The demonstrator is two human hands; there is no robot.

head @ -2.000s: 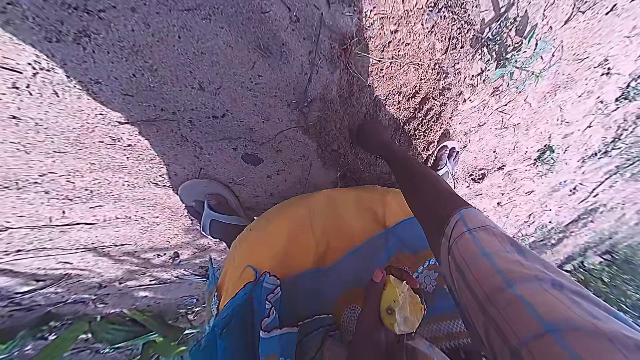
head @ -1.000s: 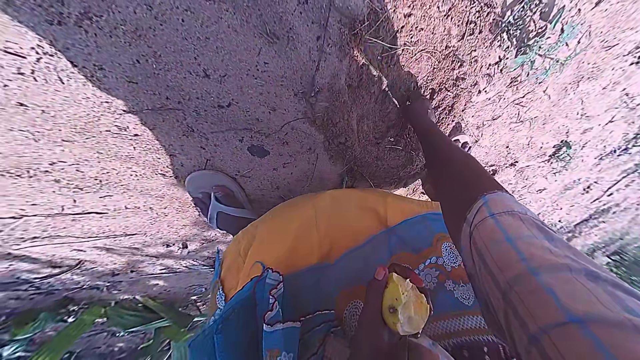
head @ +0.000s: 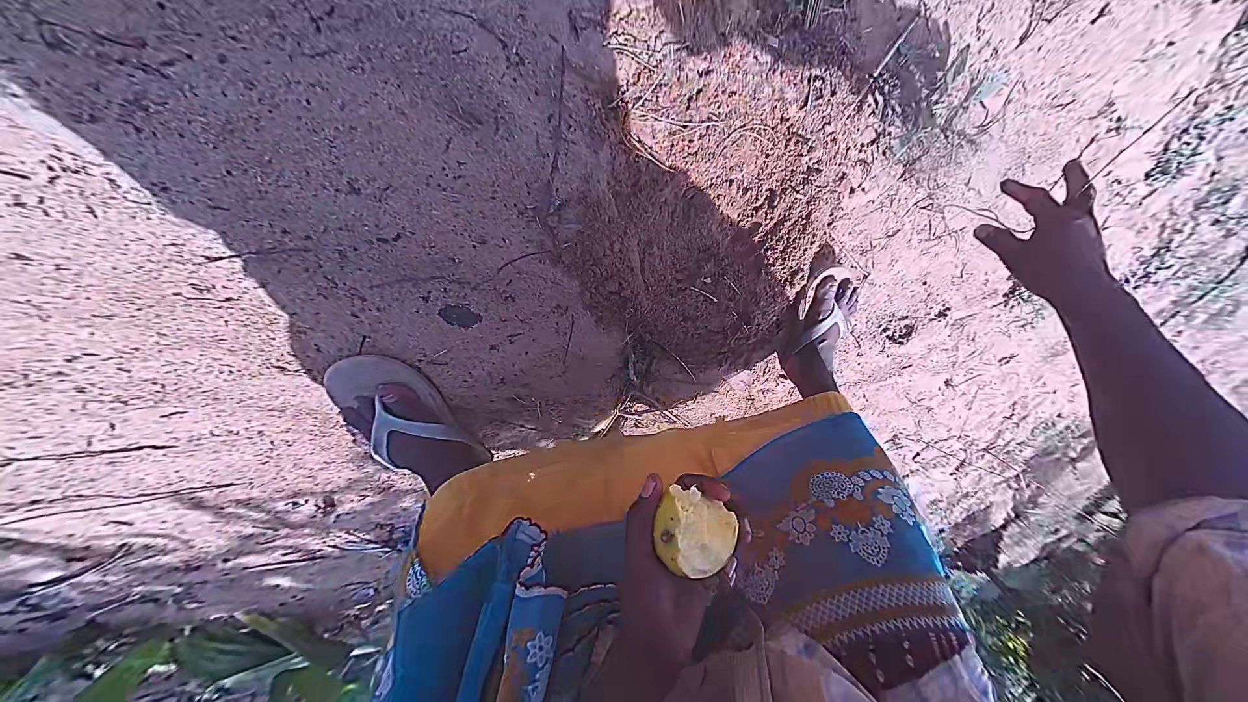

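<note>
My left hand (head: 673, 585) is closed around a bitten yellow-green fruit (head: 696, 531), its pale flesh facing up. The hand rests over my lap, on a blue and orange patterned cloth (head: 858, 526). My right hand (head: 1058, 229) is out at the right above the sandy ground, fingers spread. A thin dry twig (head: 1136, 136) passes by its fingertips; whether the fingers touch it I cannot tell.
Two sandalled feet stand on the ground, one sandal (head: 390, 400) at the left, the other (head: 824, 307) right of centre. Between them lies a hollow of loose reddish soil (head: 682, 263) with dry roots. Green leaves (head: 224, 658) grow at the lower left.
My right hand has moved from the soil hollow between the feet out to the right. A pale stalk or root seen near it one second ago is gone from there. My left hand still holds the fruit.
</note>
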